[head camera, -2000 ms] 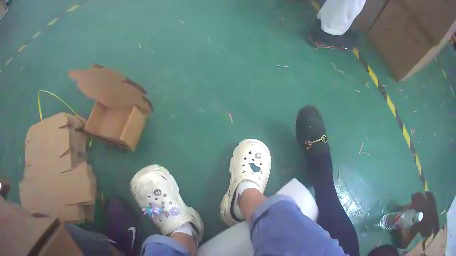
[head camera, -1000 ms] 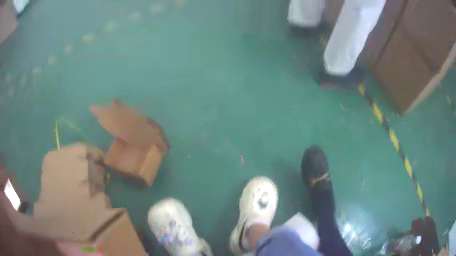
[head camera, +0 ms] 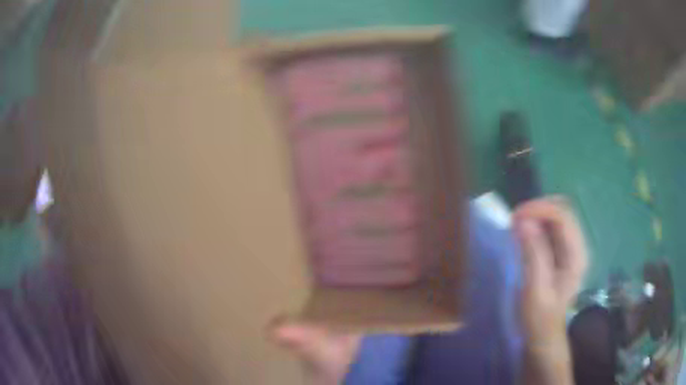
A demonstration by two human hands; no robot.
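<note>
An open brown mailer box [head camera: 440, 180] fills the middle of the blurred view, close to the camera. Its broad lid flap [head camera: 188, 180] spreads over the left. Pink-red items with greenish bands [head camera: 353, 173] lie in a row inside; I cannot tell what they are. My left hand [head camera: 316, 347] is at the box's lower edge, thumb showing and the other fingers hidden, holding it. My right hand [head camera: 553, 248] is to the right of the box, apart from it, fingers bent; nothing is seen in it, though blur hides detail.
A dark shoe [head camera: 517, 143] and leg of another person are at the right. A white trouser leg [head camera: 555, 15] and a large brown carton [head camera: 639, 45] are at the top right. Yellow-black tape [head camera: 643, 184] runs down the green floor. Purple cloth [head camera: 53, 323] shows at the lower left.
The open box with pink-red contents has come up into the middle from the lower left, covering the blanks and floor box. Both my hands have come into view.
</note>
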